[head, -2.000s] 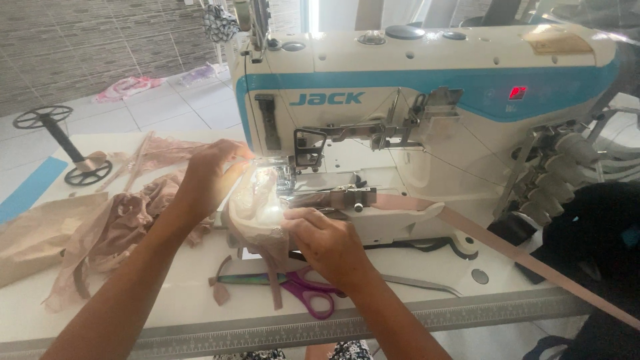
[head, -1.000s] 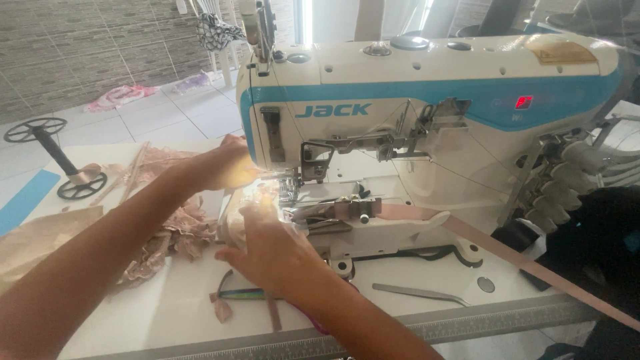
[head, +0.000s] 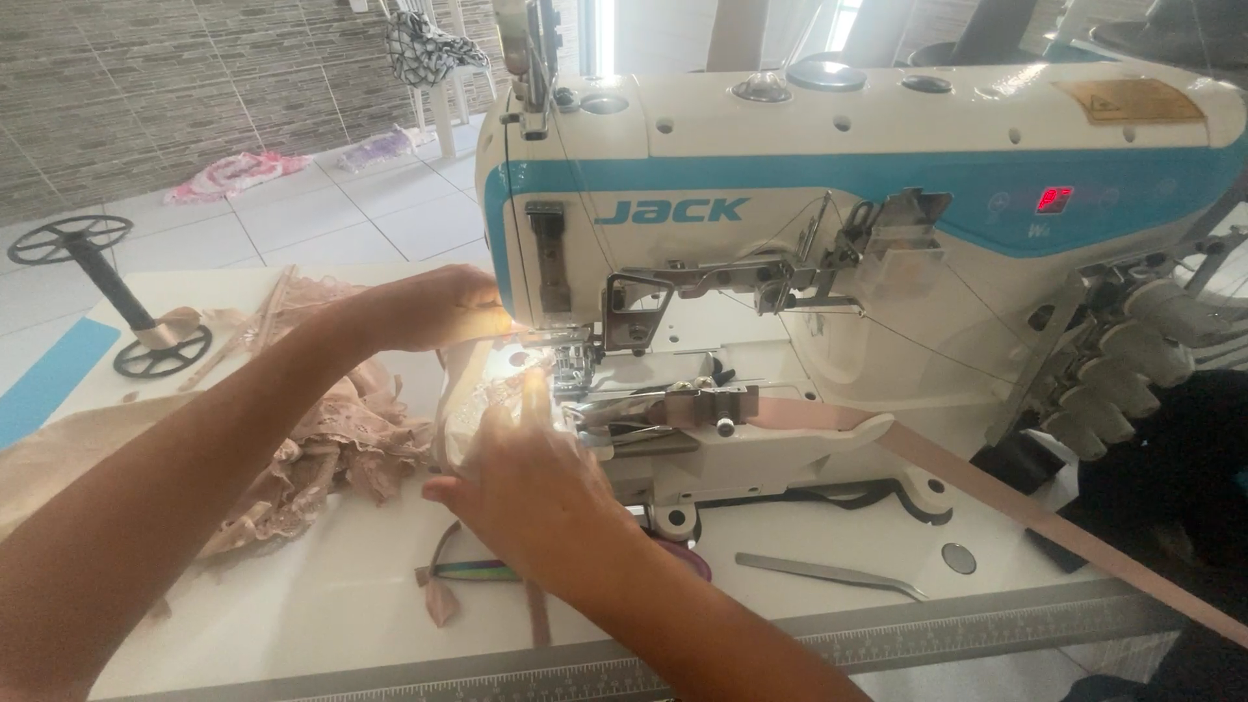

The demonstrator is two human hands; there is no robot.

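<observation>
A white and blue Jack industrial sewing machine (head: 838, 127) has its lamp lit over the needle area and presser foot (head: 575, 359). Pale lace fabric (head: 478, 395) lies on the machine bed left of the foot. My right hand (head: 531, 478) rests on this fabric with its fingers near the foot. Behind it, my left hand (head: 448, 310) is bent at the far edge of the fabric, its fingertips lost in the glare. A pink fabric strip (head: 936, 458) runs from the right into a metal binder attachment (head: 721, 408).
Gathered pink lace fabric (head: 341, 429) lies on the table at left, beside a black spool (head: 122, 292). Scissors (head: 473, 570) lie partly under my right arm, with tweezers (head: 829, 573) to their right. A ruler strip (head: 936, 624) lines the front edge. Thread cones (head: 1121, 370) are at right.
My right hand has moved left and up onto the fabric by the needle area, and its forearm now covers most of the scissors. My left hand has moved a little toward the machine head.
</observation>
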